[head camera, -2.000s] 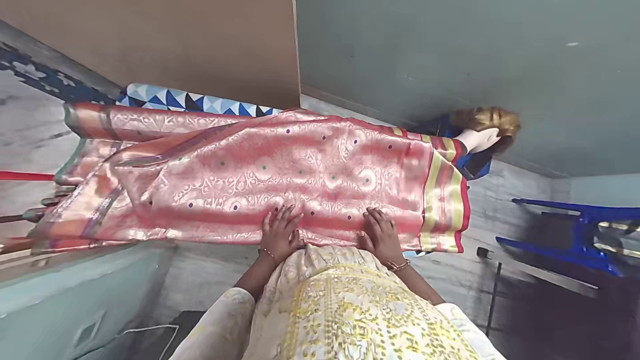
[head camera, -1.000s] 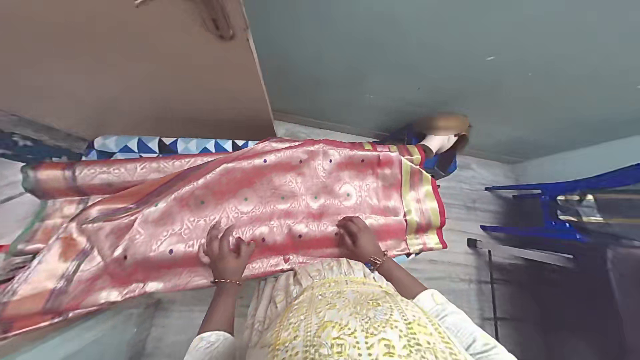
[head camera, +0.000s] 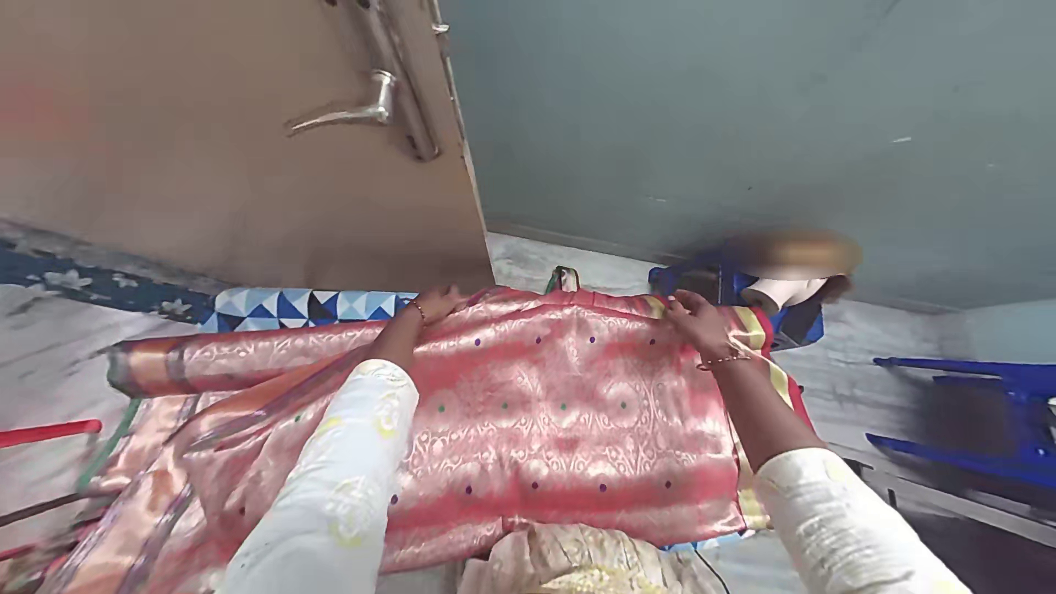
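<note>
A pink and red brocade sari (head camera: 569, 412) with woven motifs and a yellow-and-red striped border is spread across the middle of the view. At its far edge, left of centre, my left hand (head camera: 439, 304) rests on the cloth; its fingertips are blurred. Farther right, my right hand (head camera: 697, 320) lies on the same far edge near the striped border, fingers bent over the fabric. Whether either hand pinches the cloth cannot be made out. Under the sari, a blue and white triangle-patterned cover (head camera: 309, 307) shows along the far left side.
Beyond the cloth stands a brown door with a metal handle (head camera: 355, 111), beside a grey-green wall (head camera: 742, 124). A mannequin head with brown hair (head camera: 796, 256) is at the sari's far right end. Blue plastic chair parts (head camera: 965, 462) are at the right, and a red bar (head camera: 49, 433) at the left.
Both hands have moved away from my body, from the near part of the sari to its far edge. The view has shifted, and the door handle now shows large.
</note>
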